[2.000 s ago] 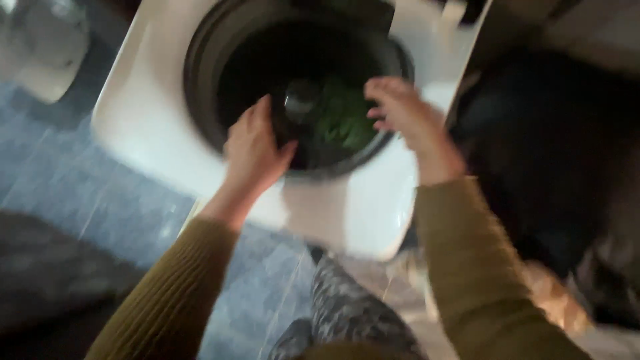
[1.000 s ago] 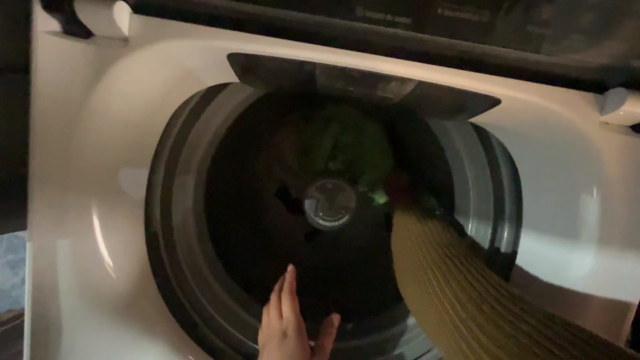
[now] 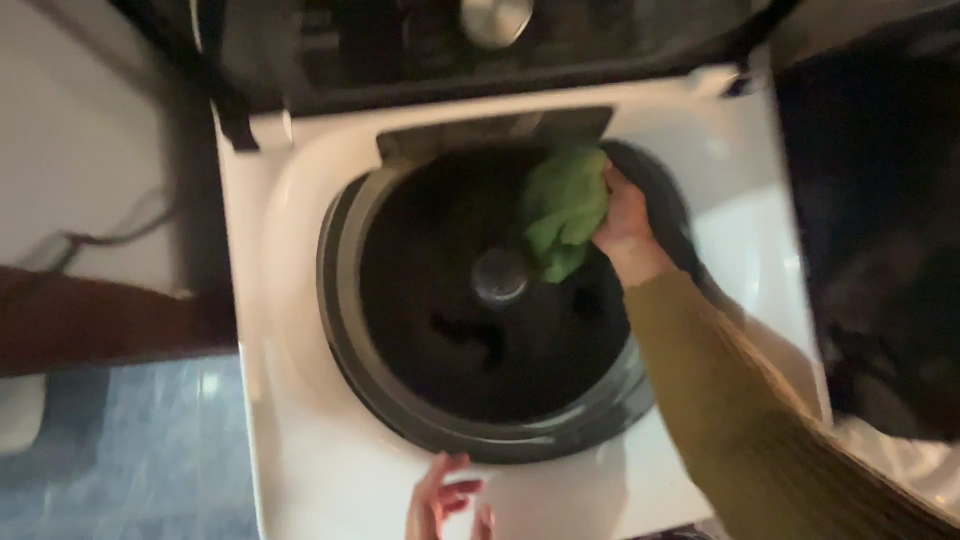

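Note:
A top-loading washing machine (image 3: pixel 292 420) stands open below me, its dark round drum (image 3: pixel 420 375) in the middle with a round agitator hub (image 3: pixel 500 277). My right hand (image 3: pixel 626 214) grips a bunched green cloth (image 3: pixel 566 206) at the upper right of the drum opening. Small dark items (image 3: pixel 476 337) lie low in the drum; I cannot tell what they are. My left hand (image 3: pixel 450 499) is over the machine's front rim, its fingers apart and holding nothing.
The raised dark lid and control panel with a round knob (image 3: pixel 496 19) are at the back. A cable (image 3: pixel 112 240) runs at the left, above blue floor tiles (image 3: pixel 150 450). A large dark object (image 3: pixel 870 225) stands to the right.
The green cloth lay down in the drum earlier; now my right hand holds it raised near the opening. My left hand has moved from over the drum to the front rim.

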